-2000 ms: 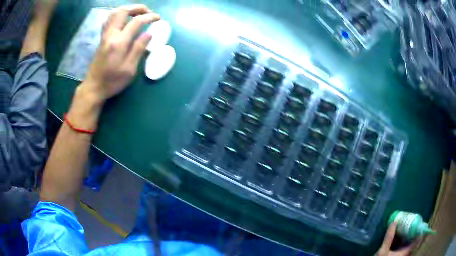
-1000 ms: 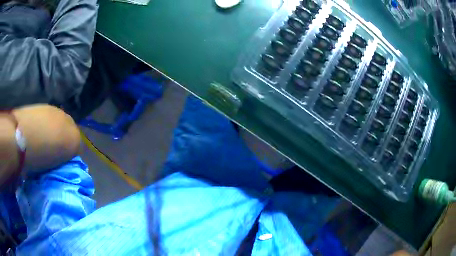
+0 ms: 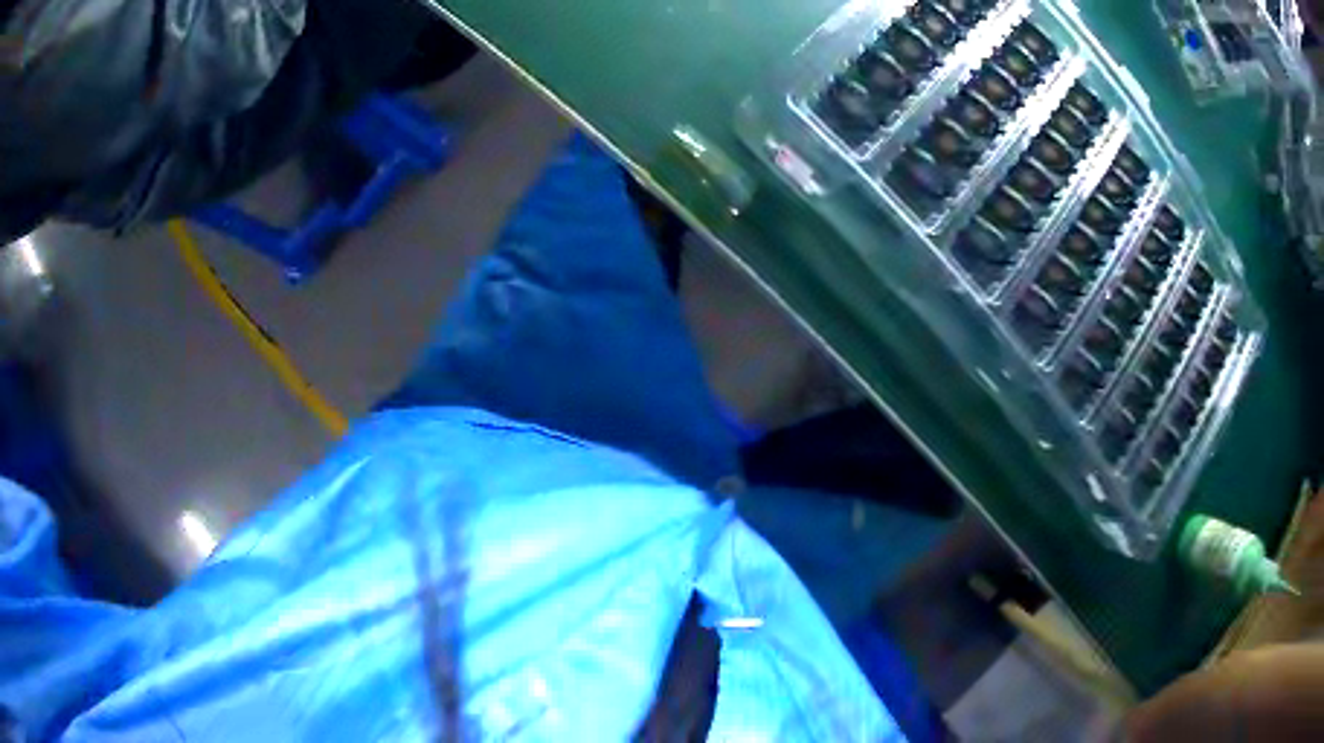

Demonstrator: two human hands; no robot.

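Note:
A clear blister tray (image 3: 1002, 302) with columns of small dark round components (image 3: 1057, 153) lies on the green mat (image 3: 639, 58) at the upper right. The green bottle (image 3: 1227, 553) lies on the mat by the tray's lower right corner, its pointed nozzle to the right. A part of my right hand or wrist (image 3: 1241, 704) shows blurred at the lower right edge, below the bottle; its fingers cannot be made out. My left hand is out of the picture.
More clear trays (image 3: 1241, 51) are at the top right. A brown cardboard edge (image 3: 1278, 588) is beside the bottle. Another person's grey sleeve (image 3: 145, 102) is at the upper left. A blue stool (image 3: 341, 196) and a yellow line (image 3: 262, 341) are on the floor.
The view has swung down and right; the white ovals have left it. My left arm has gone out at the left. My right hand, earlier at the bottle, is now below it.

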